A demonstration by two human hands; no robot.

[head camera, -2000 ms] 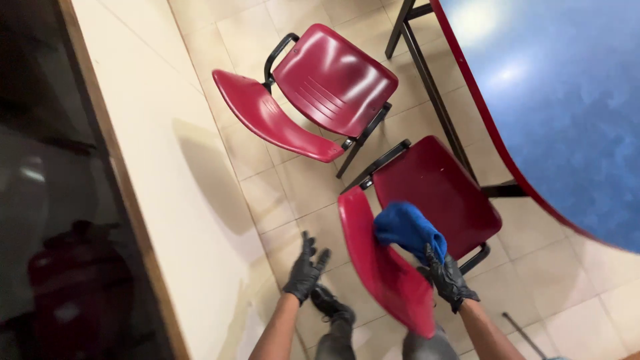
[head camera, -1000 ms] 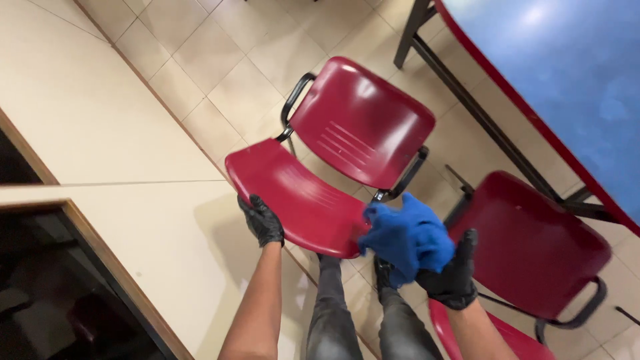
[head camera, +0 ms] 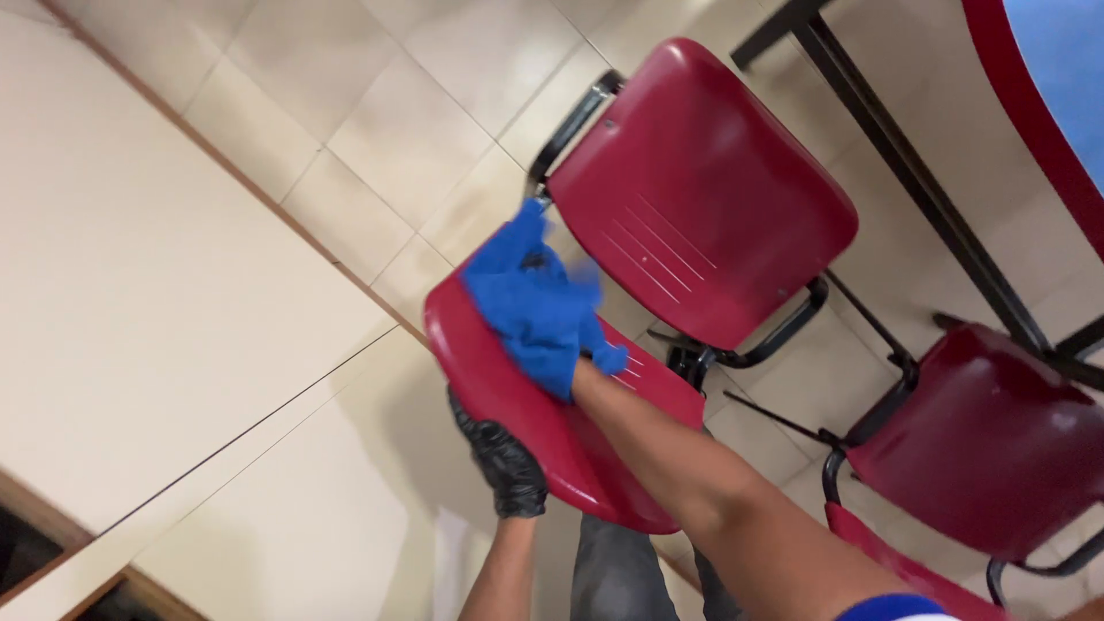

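My left hand (head camera: 504,461), in a black glove, grips the rim of the red plastic backrest (head camera: 470,345) of a chair with a black metal frame. A blue cloth (head camera: 530,302) lies against the inner face of that backrest, partly blurred. Beneath the cloth is my right hand (head camera: 536,260), almost wholly covered, with only a bit of dark glove showing through. The chair's red seat (head camera: 707,190), with thin grooves in it, is just beyond the backrest.
A second red chair (head camera: 983,440) stands at the lower right. Behind it run the dark metal legs (head camera: 914,164) of a blue table with a red edge (head camera: 1018,95). A cream wall (head camera: 198,285) rises on the left, above beige floor tiles (head camera: 440,103).
My right hand has moved with the blue cloth from the backrest's right end to its far left part. My left hand stays on the rim. The view has come closer to the chair.
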